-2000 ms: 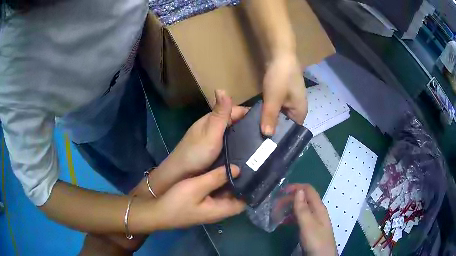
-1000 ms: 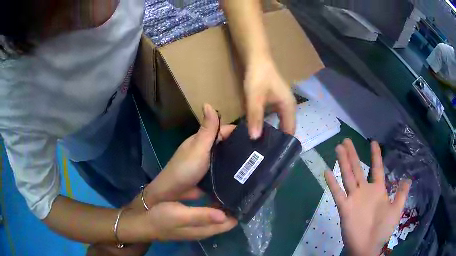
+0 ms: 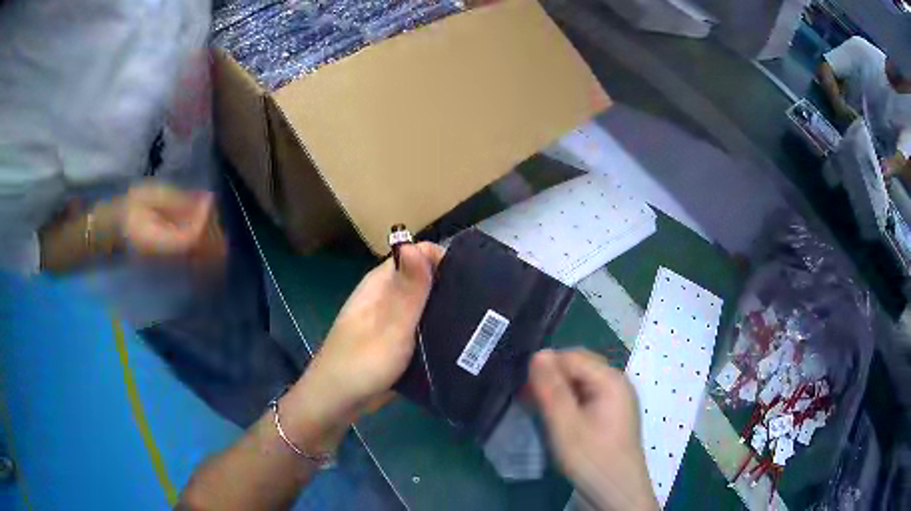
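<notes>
My left hand (image 3: 375, 324), with a bangle at the wrist, holds a flat black device (image 3: 489, 299) by its left edge. A white barcode label (image 3: 482, 341) faces up on it. A short black cord end with a small white tag (image 3: 400, 238) sticks up by my left thumb. My right hand (image 3: 589, 414) is blurred, its fingers curled in at the device's lower right edge; whether they grip anything cannot be told. A clear bag (image 3: 515, 444) hangs under the device's lower edge.
An open carton (image 3: 430, 110) of bubble-wrapped items stands behind. Dotted white sheets (image 3: 674, 369) and a sheet stack (image 3: 599, 225) lie on the green bench (image 3: 400, 449). A clear bag of white pads and red leads (image 3: 784, 409) lies right. Another person's hand (image 3: 170, 230) is at left.
The other person's hands have left the device; one is now at the far left. My right hand, spread open a second ago, has curled and moved left to the device's edge.
</notes>
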